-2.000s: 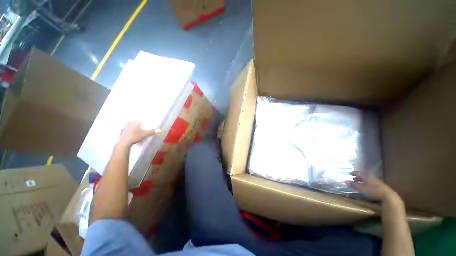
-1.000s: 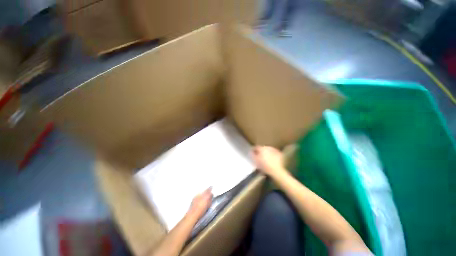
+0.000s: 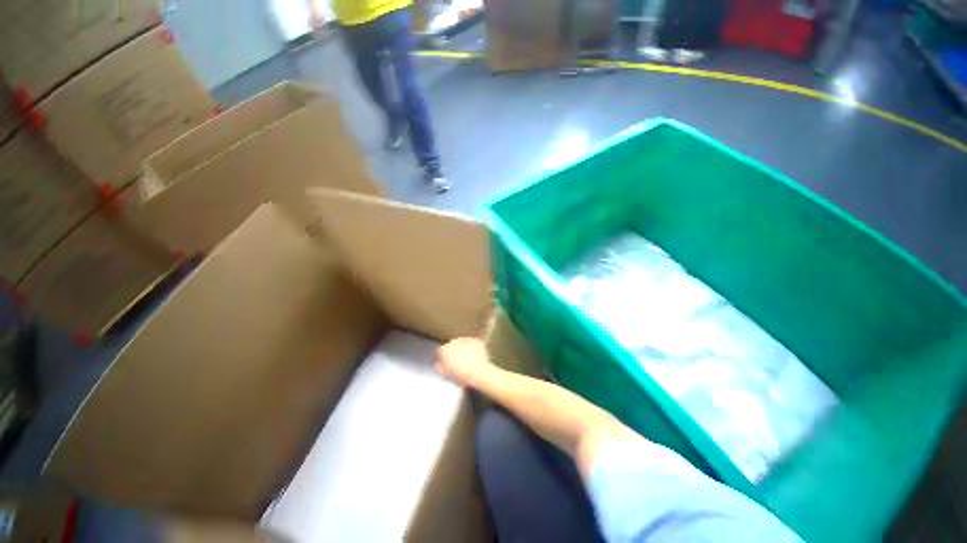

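The open brown carton [image 3: 223, 371] stands low before me at the left, its flaps raised. A flat white sheet [image 3: 366, 451] lies inside it and hides what is underneath. My right hand [image 3: 464, 362] is at the carton's right inner edge, by the far right corner of the sheet; its fingers are curled, and whether they grip the edge cannot be told. My left hand is not in view. The green tote bin [image 3: 626, 366] stands to the right of the carton, with shiny, wrinkled white-grey bagged packs [image 3: 705, 355] lying on its bottom.
Sealed cartons with red tape [image 3: 122, 117] are stacked at the upper left. Another open carton [image 3: 255, 159] stands beyond mine. A person in a yellow top and blue trousers [image 3: 398, 80] is on the floor ahead. Another person's dark legs [image 3: 679, 27] show farther back.
The view has swung right, bringing the green bin and its packs further in. The white sheet now covers the packs in the carton. My left hand has left the picture; my right stays at the carton's edge.
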